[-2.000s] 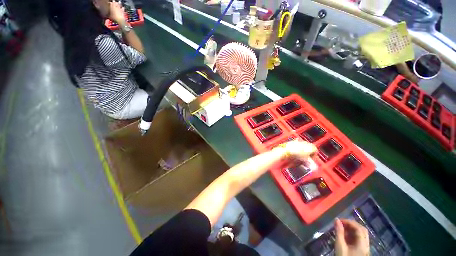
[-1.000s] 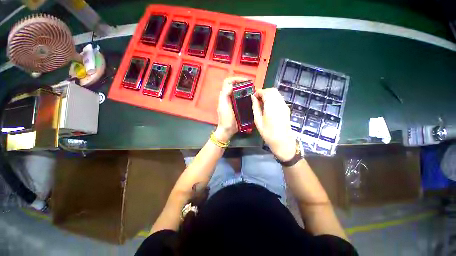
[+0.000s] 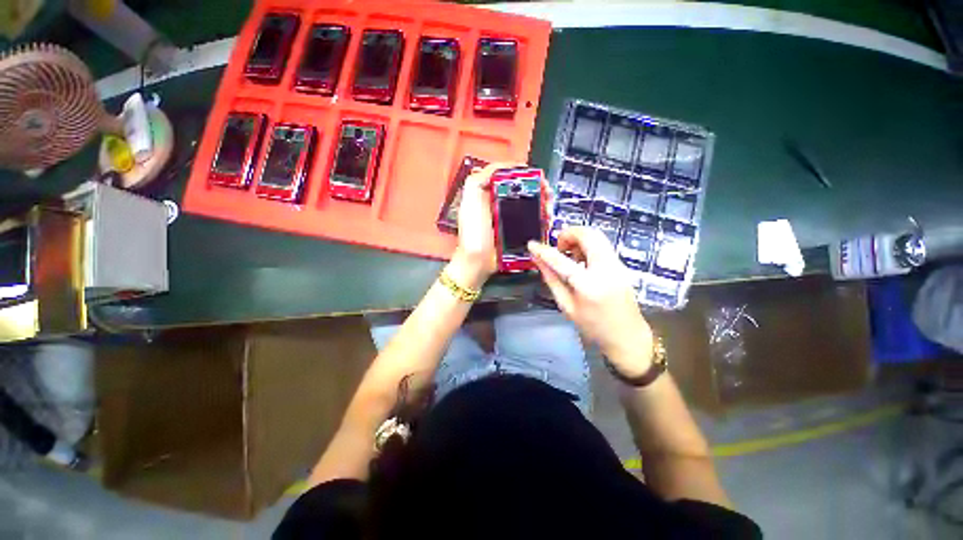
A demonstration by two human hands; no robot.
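Note:
My left hand holds a red-edged phone unit upright in front of me, dark face up, just off the near edge of the red turnover tray. My right hand has its fingertips at the lower right part of the unit's face; whether they grip anything is hard to tell. Other phone units lie in the tray's pockets in two rows. One near-row pocket is bare, and a unit in the last near-row pocket is partly hidden by my left hand. The clear blister tray with dark and silvery flat parts lies to the right.
A pink desk fan, a small dish and a white box unit stand at left. A thin dark stick, a white piece and a white bottle lie at right. Brown cartons are below the bench.
The view has shifted slightly. My right fingers have moved from the unit's upper right side down to its lower face. The unit is more upright and still in my left hand.

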